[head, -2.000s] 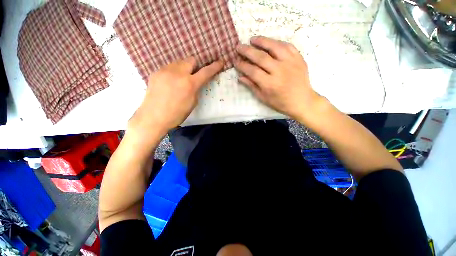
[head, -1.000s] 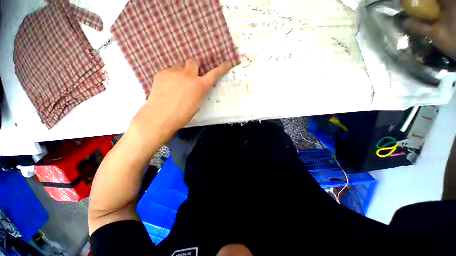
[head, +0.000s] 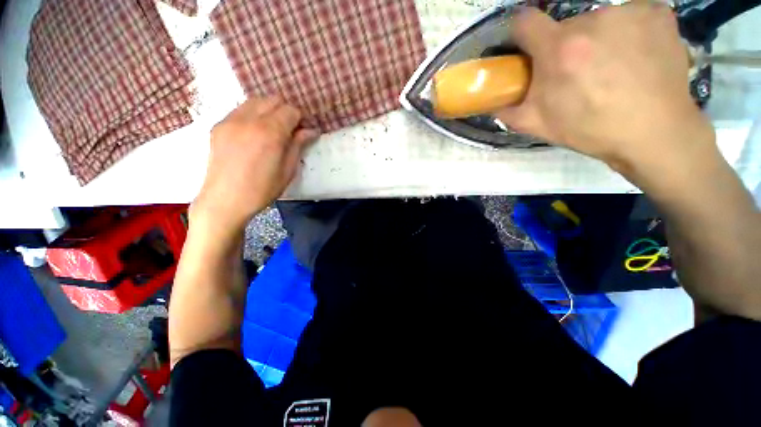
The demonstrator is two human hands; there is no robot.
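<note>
A red-brown and cream plaid piece [head: 334, 54] lies on the off-white padded table, with a narrow folded band along its near edge. My left hand [head: 254, 146] has its fingers curled on the near left corner of that piece; the fingertips are partly hidden. My right hand [head: 605, 79] is shut on the orange-brown wooden handle of a steam iron [head: 455, 129]. The iron's silver tip points left, at the near right edge of the piece.
A stack of plaid pieces [head: 108, 79] lies on the left of the table. Below the table's near edge [head: 375, 185] are a red plastic stool [head: 92, 267], blue plastic crates [head: 576, 317] and yellow-green-handled scissors [head: 647, 257]. A dark hose [head: 722, 12] is behind the iron.
My right hand left the cloth, took hold of the iron at the right and brought it left to the piece. My left hand slid left along the folded edge to the corner.
</note>
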